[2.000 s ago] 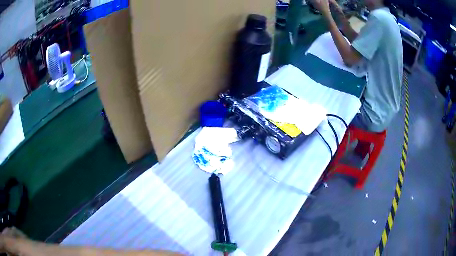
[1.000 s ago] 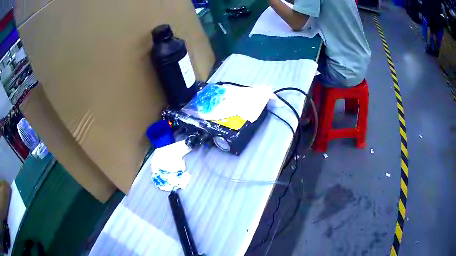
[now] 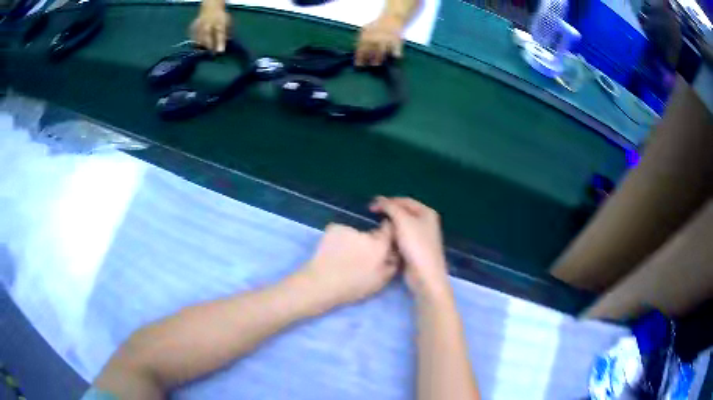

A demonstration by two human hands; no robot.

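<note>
My left hand (image 3: pixel 352 259) reaches in from the lower left, curled like a fist, over the bench edge beside the green belt. My right hand (image 3: pixel 420 238) comes up from the bottom and touches it, its fingers bent over the left hand's fingertips. The hands cover what is between them; no object shows clearly there. Two black headphones lie on the belt beyond: one at the left (image 3: pixel 180 103), one at the right (image 3: pixel 367 111). Another person's hands touch their bands.
White foam sheet (image 3: pixel 258 332) covers the bench. Cardboard panels (image 3: pixel 645 199) stand at right, with a blue cap (image 3: pixel 653 332) and blue-stained tissue (image 3: pixel 616 371) below. Clear plastic (image 3: pixel 82 134) lies at left. More headphones (image 3: pixel 77 31) are at upper left. A white fan (image 3: pixel 549 30) stands across the belt.
The view has swung left from the dispenser and syringe to the belt. The syringe has left the picture. Both my hands are now in view, together; the headphones and another person's hands have appeared.
</note>
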